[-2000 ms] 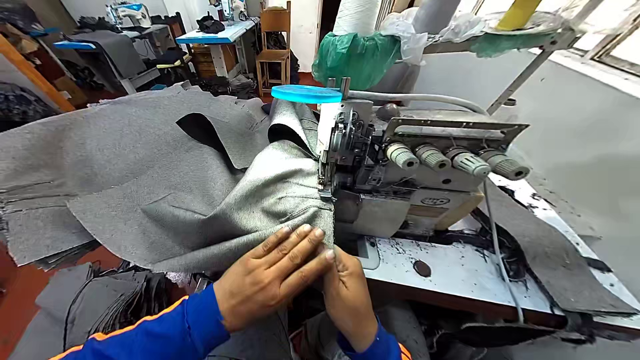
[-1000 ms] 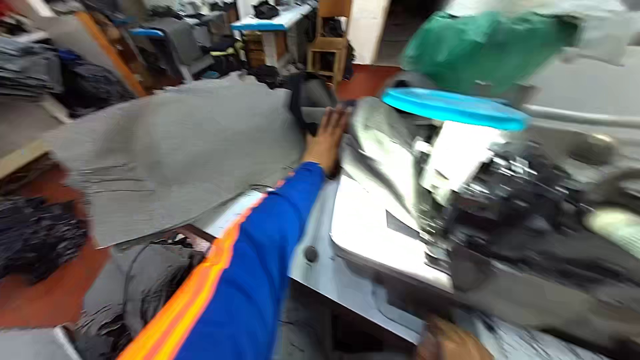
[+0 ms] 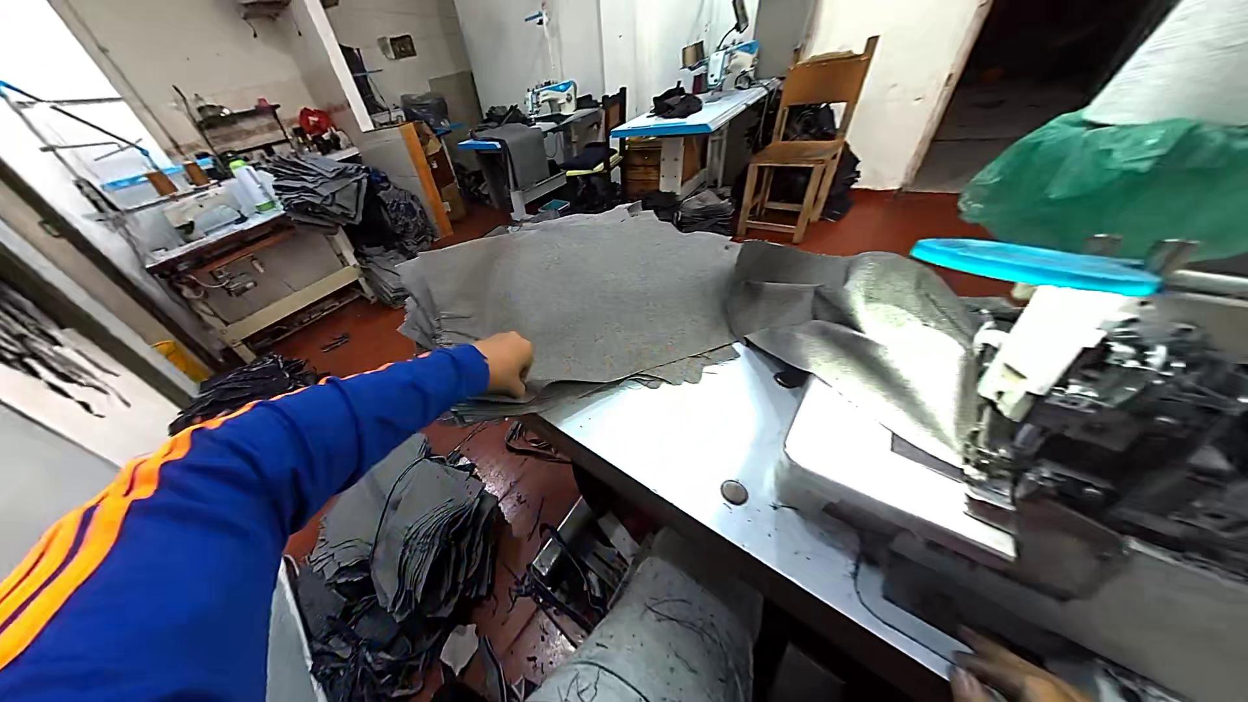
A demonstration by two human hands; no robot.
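My left hand [image 3: 507,365] is at the near left edge of a pile of grey fabric pieces [image 3: 595,292], its fingers curled round the edge of the top piece. Another grey fabric piece [image 3: 877,331] lies bunched from the pile over to the overlock sewing machine [image 3: 1092,419], its end close to the presser foot. At the bottom right edge my right hand [image 3: 1009,673] rests by the front edge of the white machine table [image 3: 673,429]; it is partly cut off and blurred, and whether it holds anything cannot be told.
Below the table's left end lies a stack of dark grey cut pieces [image 3: 429,526] on the red floor. A green plastic bag [image 3: 1082,180] hangs behind the machine's blue tray [image 3: 1033,266]. Farther back stand a wooden chair [image 3: 804,151] and other sewing tables [image 3: 692,119].
My left hand has moved from the fabric beside the machine to the left edge of the pile. My right hand has left the fabric at the presser foot. The view has swung left.
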